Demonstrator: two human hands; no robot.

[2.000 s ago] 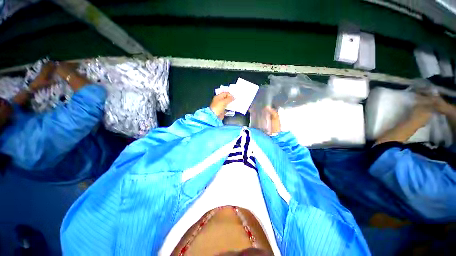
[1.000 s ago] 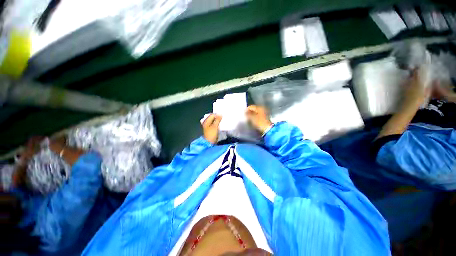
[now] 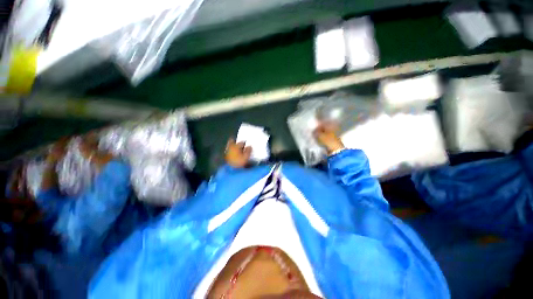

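My left hand holds a small white leaflet or card upright above the green bench; whether it is one or several is blurred. My right hand is on a clear poly bag at the left side of the thick white stack; its fingertips are blurred against the plastic. More clear plastic lies along the stack's back edge. A smaller white pack sits behind the stack.
A pale metal rail divides bench and green conveyor. Two white packs lie on the belt, more at far right. A white shelf holds plastic and a yellow item. A neighbour's hands work in silvery packets at left. Another blue sleeve is right.
My right hand has left the white leaflets and moved right onto the clear bag. My left hand keeps a white piece. The neighbour's hands at right are no longer visible.
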